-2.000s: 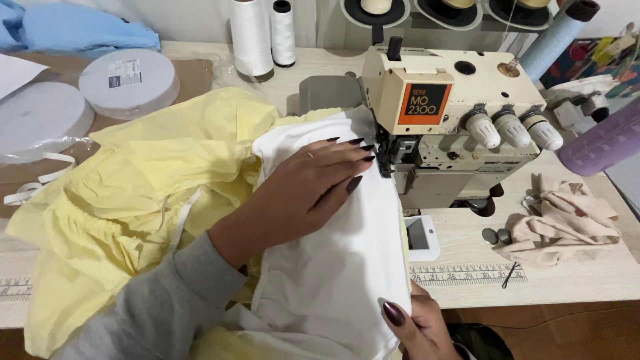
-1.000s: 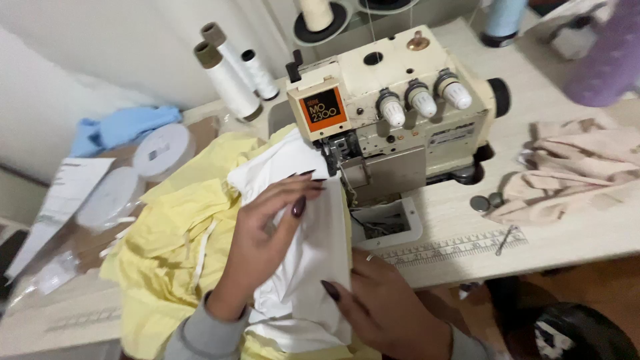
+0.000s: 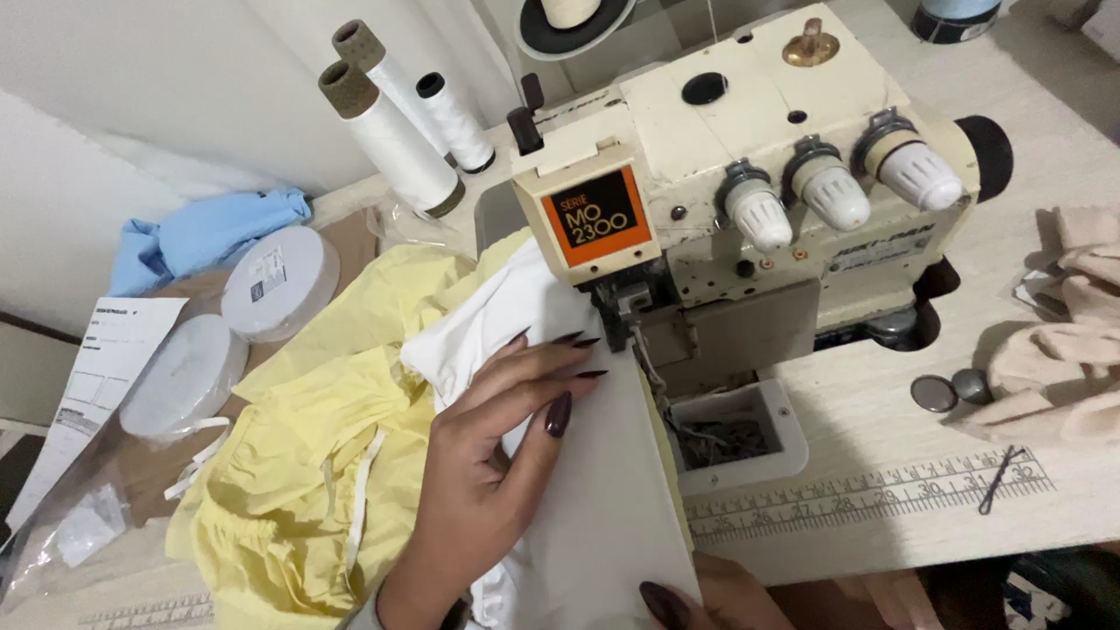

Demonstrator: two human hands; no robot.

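Observation:
White fabric point(image 3: 604, 490) lies over yellow fabric point(image 3: 341, 420), its right edge running up to the presser foot point(image 3: 617, 328) of a cream Juki overlock sewing machine point(image 3: 744, 166). My left hand point(image 3: 503, 429) rests on the white fabric just below the foot, palm down, fingers slightly apart and pointing at the needle area. At the bottom, my right hand point(image 3: 709, 595) has the fabric's right edge between its thumb, on top, and fingers partly hidden beneath. The yellow fabric is gathered and bunched to the left, with a narrow white strip on it.
Thread cones point(image 3: 398, 144) stand behind the machine. Rolls of elastic point(image 3: 280, 282), a printed sheet point(image 3: 96, 385) and blue fabric point(image 3: 210, 236) lie left. A scrap tray point(image 3: 735, 437), a printed measuring scale point(image 3: 875, 494), a hairpin point(image 3: 1002, 479), small metal discs point(image 3: 934, 394) and beige fabric point(image 3: 1067, 359) are right.
The view has tilted and moved closer to the machine. The white fabric still lies under my left hand, and my right hand still holds its edge.

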